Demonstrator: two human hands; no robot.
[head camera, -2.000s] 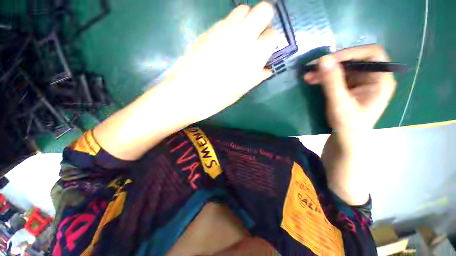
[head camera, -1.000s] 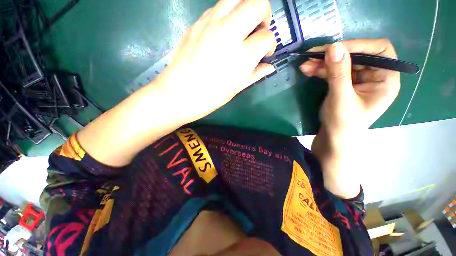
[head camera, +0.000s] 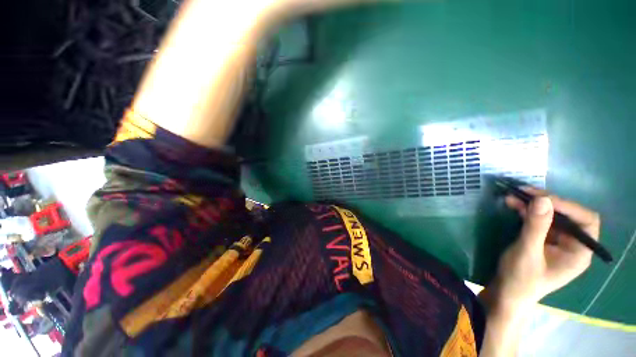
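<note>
My right hand (head camera: 551, 244) holds slim black tweezers (head camera: 586, 242) like a pen, at the right. The tweezer tips are just above or on the right end of the dark pieces; contact is unclear. The pale shiny backing sheet (head camera: 515, 148) lies flat, with close rows of small dark pieces (head camera: 425, 171) on its middle and left and an emptied pale area at the right. My left forearm reaches up at the left, blurred. Only a blurred strip of skin shows along the top edge, so my left hand is cut off and its hold is hidden.
A dark, blurred heap of black frames (head camera: 104, 77) fills the upper left. A thin black frame (head camera: 312, 42) shows beside my left forearm. The bench is green and glossy (head camera: 418, 70), with a pale line at the lower right. Red bins (head camera: 47, 222) stand below left.
My left hand has moved from the sheet up and left to the top edge; the held frame is no longer over the sheet, uncovering the dark pieces. The view has shifted left; the tweezers remain held.
</note>
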